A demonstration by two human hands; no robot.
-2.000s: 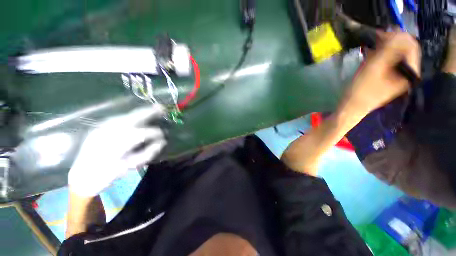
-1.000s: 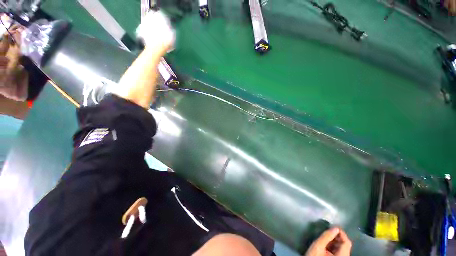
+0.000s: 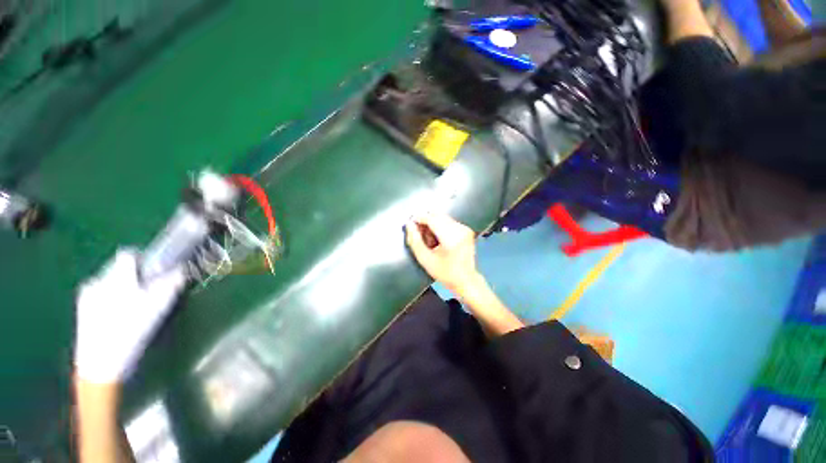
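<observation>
My left hand (image 3: 122, 312), in a white glove, is closed around the lower part of a tubular unit (image 3: 175, 242) and holds it over the bench at the left. The unit is blurred, with a dark collar and a whitish round end at the top. A red lead wire (image 3: 264, 201) loops from that end, and thin white leads (image 3: 213, 253) hang beside it. A small circuit board is too blurred to tell clearly. My right hand (image 3: 446, 250), bare, is at the bench's front edge with its fingers curled; whether it holds anything cannot be seen.
A black tray (image 3: 396, 116) with a yellow sponge (image 3: 441, 143) stands beyond my right hand. Behind it are blue-handled cutters (image 3: 500, 41) and a black cord pile (image 3: 593, 68). Another person's dark sleeve (image 3: 725, 99) is at the right. Another unit's end (image 3: 25, 213) shows at the far left.
The view has swung to the right. My left hand, reaching among units beyond the bench one second ago, now holds a tubular unit over the bench. My right hand remains near the front edge.
</observation>
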